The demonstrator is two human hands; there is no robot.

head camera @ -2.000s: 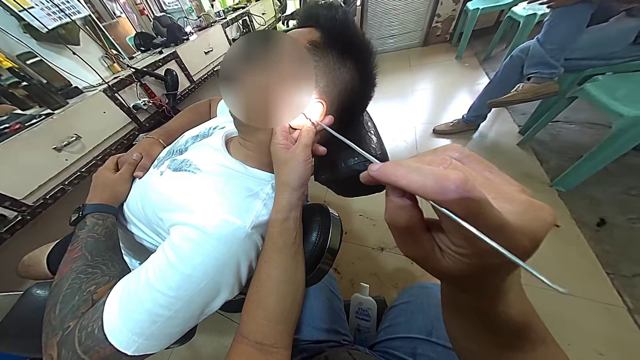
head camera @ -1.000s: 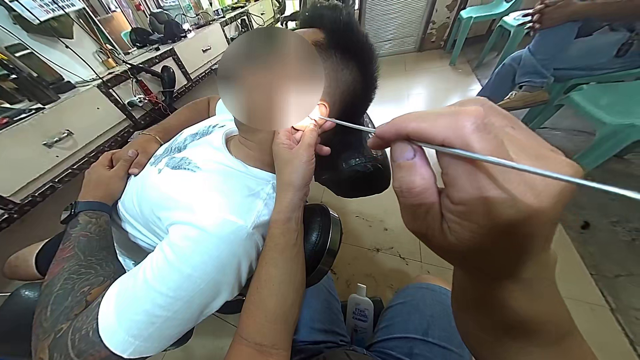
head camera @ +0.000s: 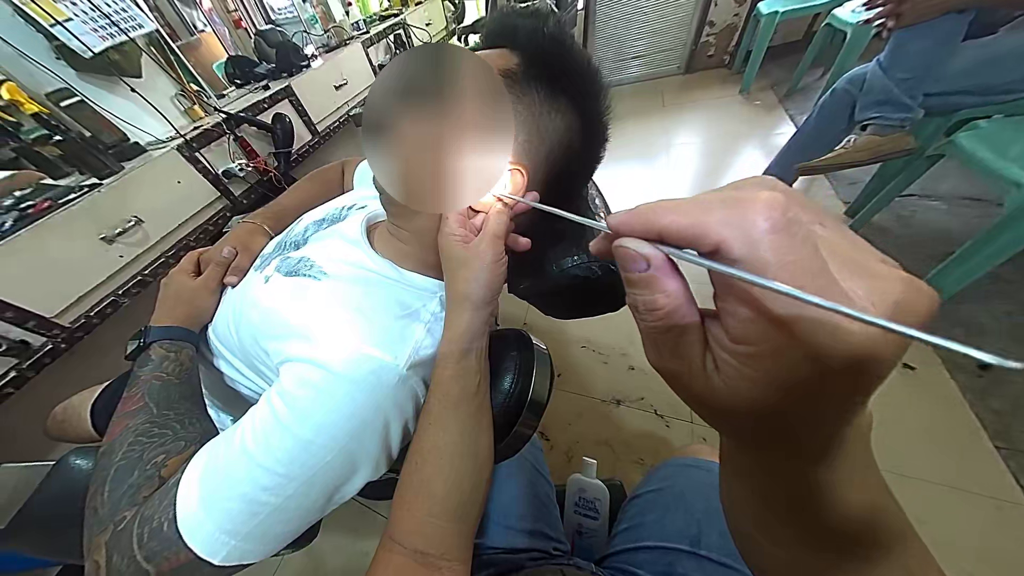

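Note:
A thin metal rod (head camera: 768,280) is pinched between the thumb and fingers of my right hand (head camera: 768,304). Its far tip reaches the lit ear (head camera: 518,181) of a person in a white T-shirt (head camera: 320,384), who leans back in a barber chair. My left hand (head camera: 478,248) has its thumb and fingertips closed on the lower part of that ear. Whether the tip is inside the ear or only against it cannot be told. The rod's other end extends past my right hand to the right edge of the view.
Under the person's head is a black headrest (head camera: 568,284), with a padded armrest (head camera: 516,392) beside my left forearm. A white alcohol bottle (head camera: 586,508) stands between my knees. A counter with drawers (head camera: 112,232) runs along the left. Another person sits near green plastic chairs (head camera: 984,160).
My right hand has tilted, and the rod's near end has swung from pointing low right to a flatter slant. My left hand stays at the ear.

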